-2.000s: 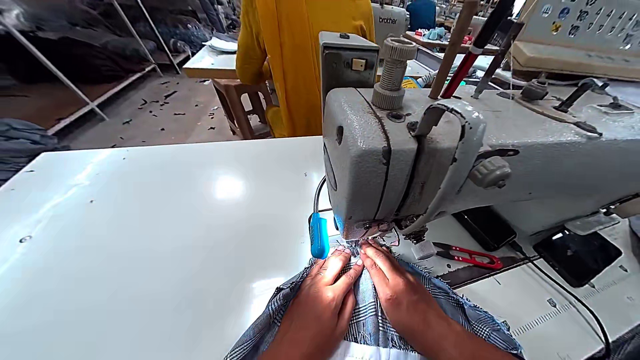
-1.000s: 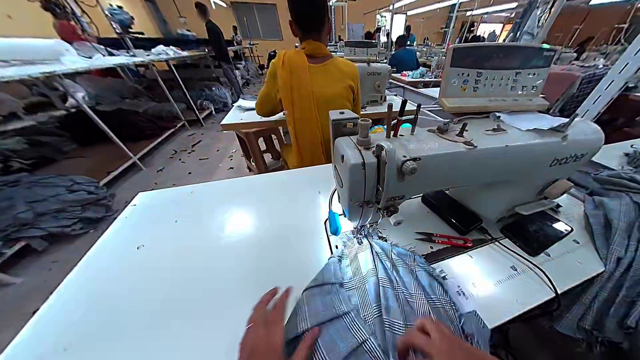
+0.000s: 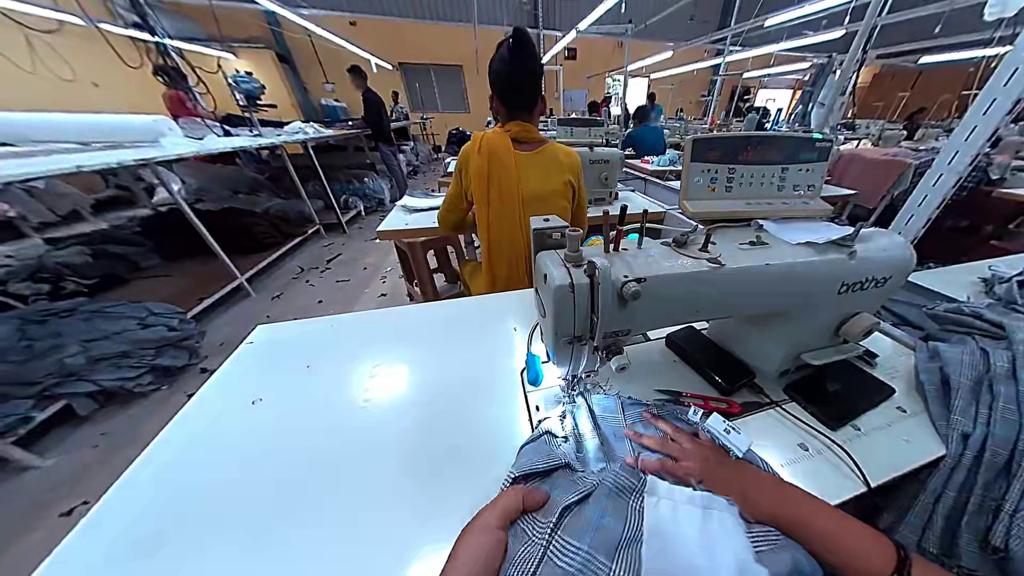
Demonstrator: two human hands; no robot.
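Observation:
A Brother industrial sewing machine (image 3: pixel 720 288) stands on the white table (image 3: pixel 360 448). Under its needle area lies the upper edge of a grey-blue plaid garment (image 3: pixel 584 512) with a white cloth piece (image 3: pixel 692 528) and small printed labels (image 3: pixel 726 434). My right hand (image 3: pixel 688 456) lies palm down on the garment, fingers spread, to the right of the needle. At the garment's left edge is my left hand (image 3: pixel 500 528), thumb on the cloth; its fingers are mostly hidden, so its hold is unclear. Red-handled thread snips (image 3: pixel 704 402) lie just behind the garment.
A black phone (image 3: pixel 838 394), another black device (image 3: pixel 709 360) and a cable rest beneath the machine arm. More plaid cloth (image 3: pixel 972 416) hangs at the right. A co-worker in yellow (image 3: pixel 520 192) sits ahead. Fabric piles (image 3: pixel 88 352) and a long rack (image 3: pixel 240 144) stand left.
Both hands have left the needle area where they were two seconds ago. Since one second ago, my right hand has moved forward onto the cloth. The view has tilted up.

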